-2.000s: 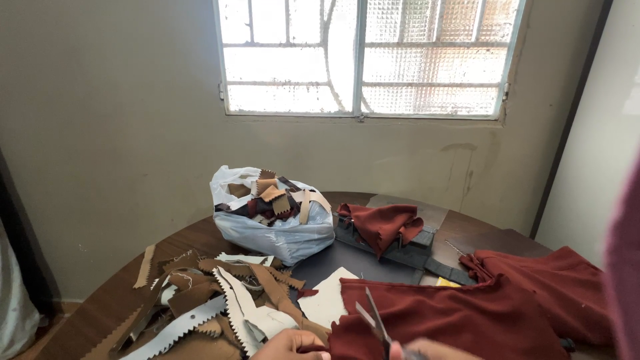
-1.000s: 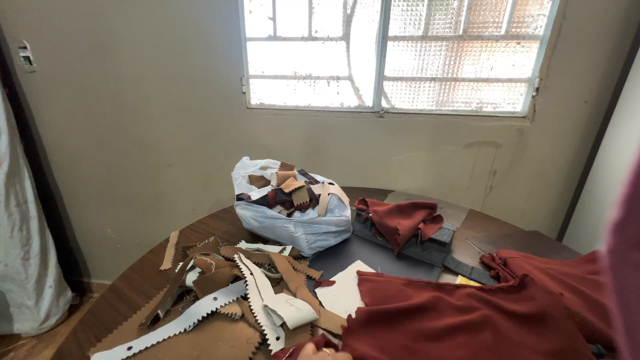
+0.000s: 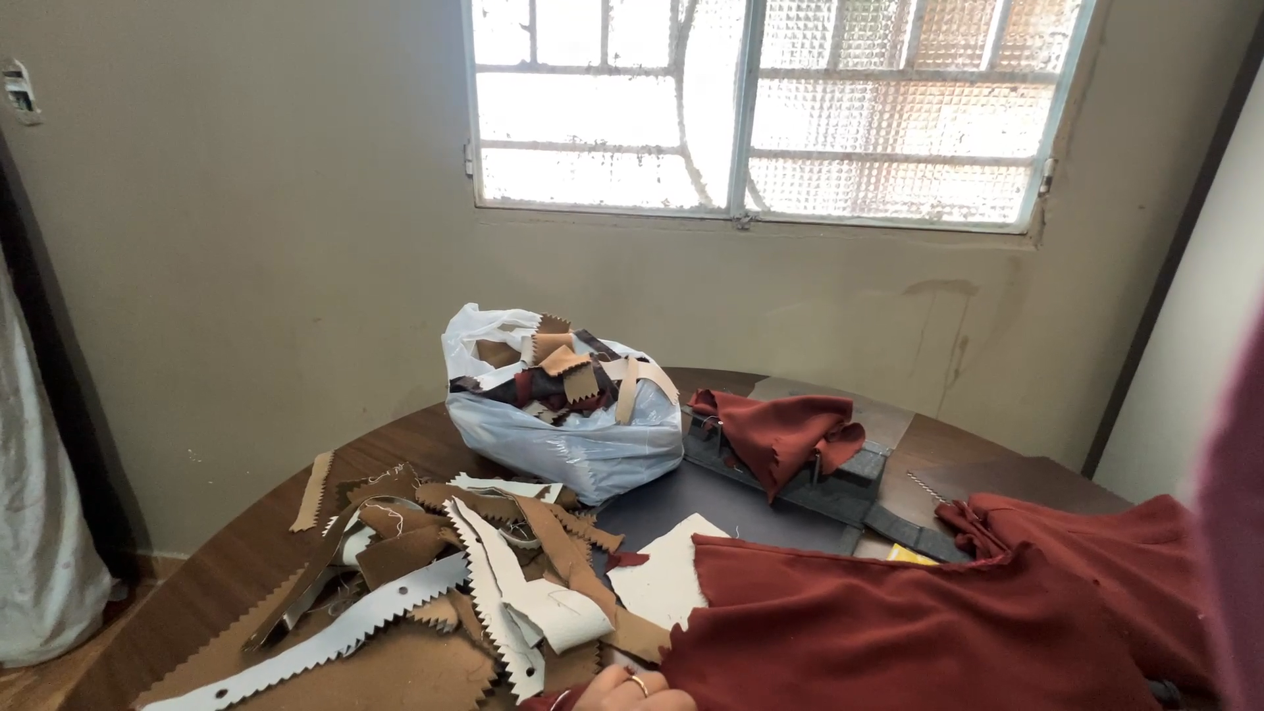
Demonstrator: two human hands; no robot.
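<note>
At the bottom edge, my left hand (image 3: 632, 690), with a ring on one finger, is curled on the edge of a large dark red cloth (image 3: 889, 632); its lower part is cut off by the frame. A bit of red fabric shows just left of the fingers. The red cloth spreads across the right of the table, in folds. My right hand is out of view. Left of my left hand lie brown fabric scraps (image 3: 395, 553) and white strips (image 3: 346, 622) with zigzag edges. A piece of white material (image 3: 664, 568) lies partly under the red cloth.
A white plastic bag (image 3: 583, 454) full of scraps stands at the back of the round wooden table (image 3: 375, 444). Right of it, a red cloth piece (image 3: 780, 434) rests on a dark grey object (image 3: 839, 484). The wall and window are behind.
My right hand and the scissors it held two seconds ago have gone out of view. My left hand stays at the bottom edge by the red cloth. The view has shifted left.
</note>
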